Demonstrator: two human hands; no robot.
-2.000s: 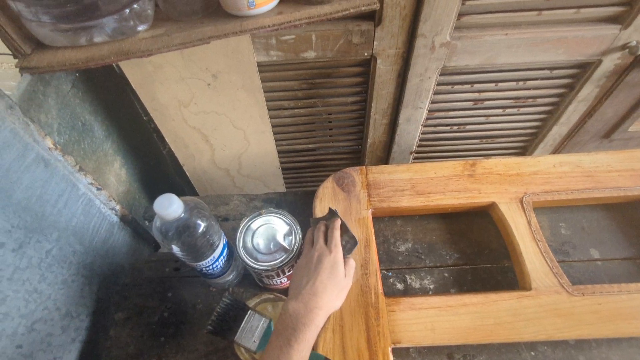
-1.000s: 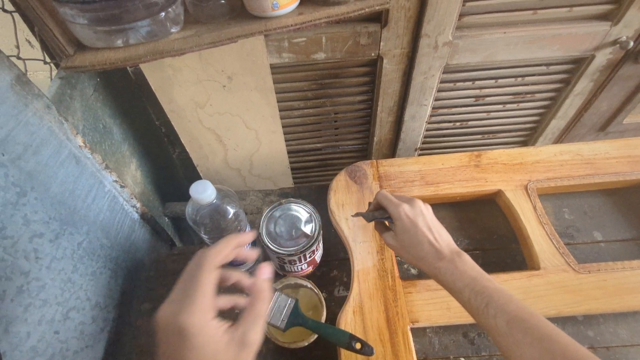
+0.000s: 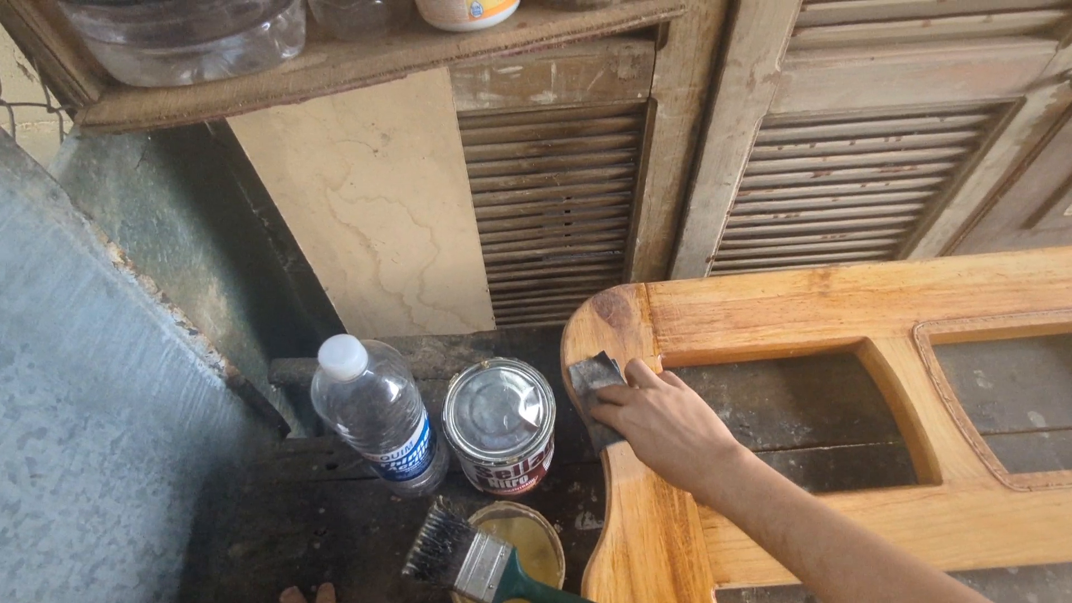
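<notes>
My right hand (image 3: 662, 419) presses a folded piece of dark sandpaper (image 3: 596, 381) on the curved left edge of a varnished wooden frame (image 3: 636, 511). Of my left hand (image 3: 308, 595), only fingertips show at the bottom edge, left of the paintbrush; whether it holds anything is hidden. The paintbrush (image 3: 481, 561), with dark bristles and a green handle, lies across a round container (image 3: 536, 536) of yellowish liquid. Behind it stand a closed metal can of sealer (image 3: 500, 410) and a clear plastic bottle (image 3: 377, 410) with a white cap.
A galvanized metal sheet (image 3: 109, 402) rises at the left. Above, a wooden shelf (image 3: 377, 71) holds plastic containers. Louvered wooden doors (image 3: 863, 184) and a pale board (image 3: 377, 209) stand behind the dark plank surface (image 3: 276, 519). The wooden frame extends past the right edge.
My right hand, seen a second ago over the frame's inner side, is now at its outer left edge with the sandpaper flat. My left hand has dropped from beside the can to the bottom edge.
</notes>
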